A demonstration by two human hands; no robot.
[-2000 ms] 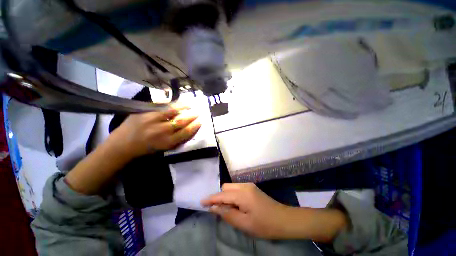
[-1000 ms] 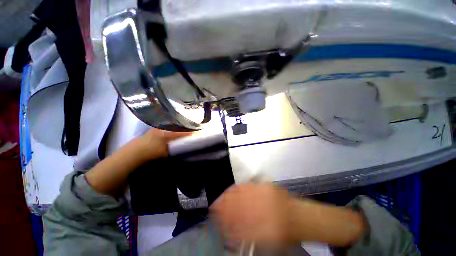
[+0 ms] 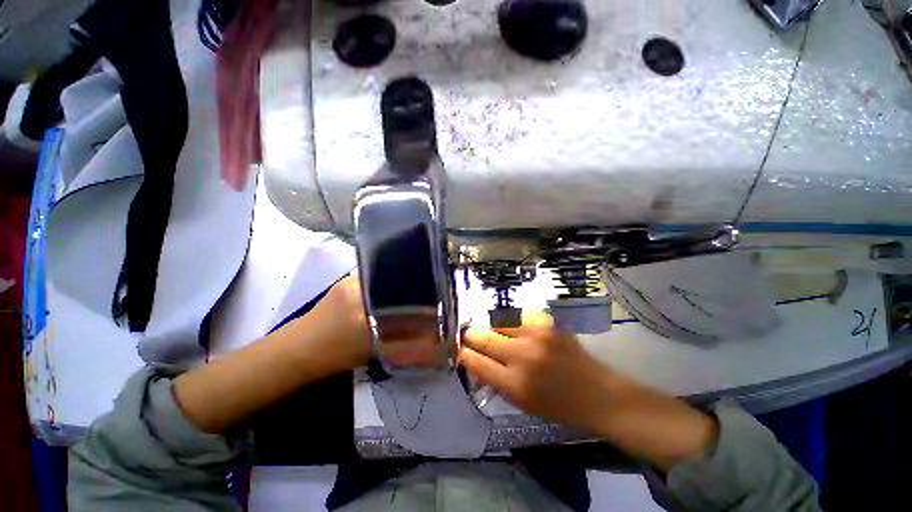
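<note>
The white sewing machine head fills the upper middle and right. Its shiny take-up lever guard hides the needle area and part of my left hand. My left hand is behind and left of the guard; its fingertips are hidden, so its hold is unclear. My right hand is at the right of the guard, fingers bent at the edge of a pale grey fabric piece that hangs over the table's front edge. Black fabric lies under my left forearm.
Long grey fabric with a black strip drapes over the table's left. A red-pink cloth strip hangs by the machine head. A pile of pale cut pieces lies right of the needle area. The table is marked "21".
My right hand has moved from the front edge up beside the guard. A pale piece now shows below the guard. The view has shifted, showing the top of the machine head.
</note>
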